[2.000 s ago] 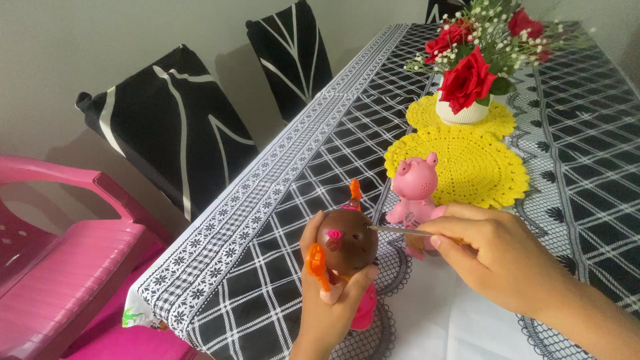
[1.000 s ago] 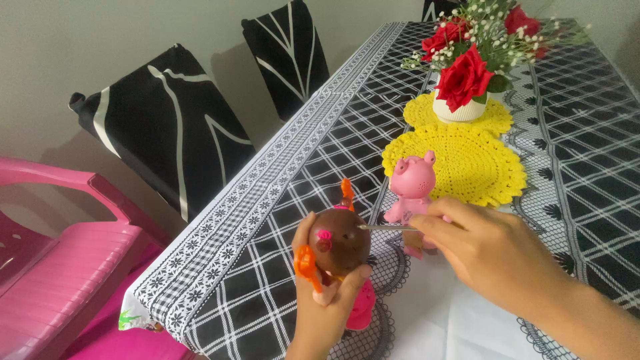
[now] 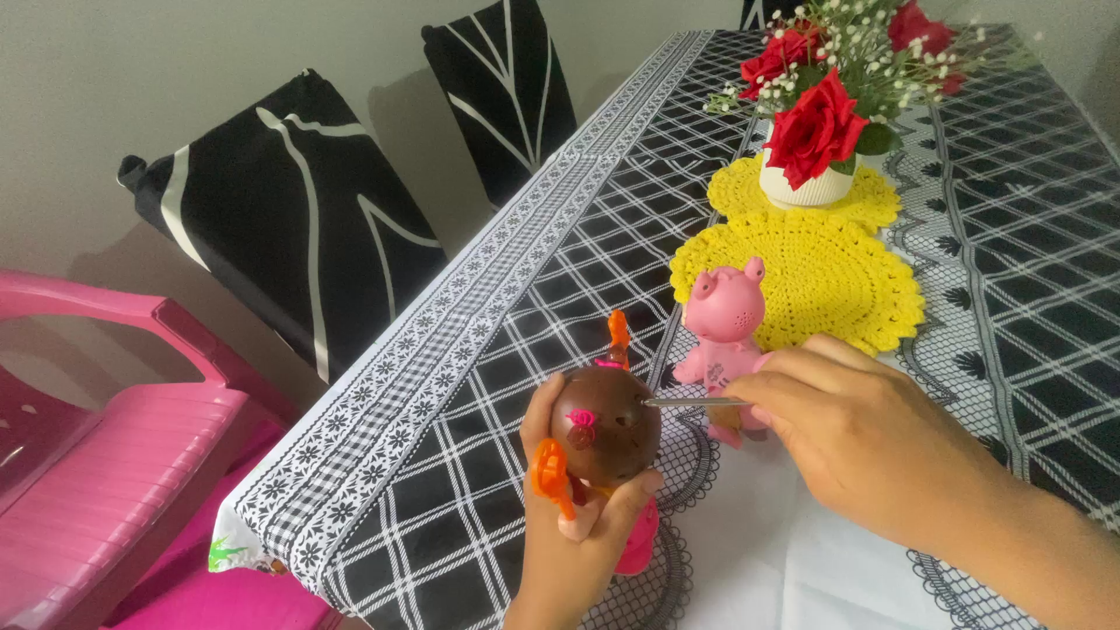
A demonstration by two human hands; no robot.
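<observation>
My left hand (image 3: 573, 534) is wrapped around a plastic doll (image 3: 608, 429) with a round brown head, orange side pieces and a pink lower part. Small holes show in the head. In my right hand (image 3: 840, 429) is a thin metal rod-like tool (image 3: 700, 402), perhaps a screwdriver; its handle is hidden in my fingers. The tool's tip meets the head at a hole on its right side. Just behind the tool, a pink plastic toy figure (image 3: 726, 306) with small ears stands on the table, its lower part partly covered by my right hand.
A yellow crocheted doily (image 3: 805, 271) lies beyond the pink figure, and behind it stands a white vase (image 3: 805, 184) with red roses (image 3: 818, 127). A black-and-white tablecloth (image 3: 490, 420) covers the table. Covered chairs (image 3: 289, 210) and a pink plastic chair (image 3: 131, 437) are at the left.
</observation>
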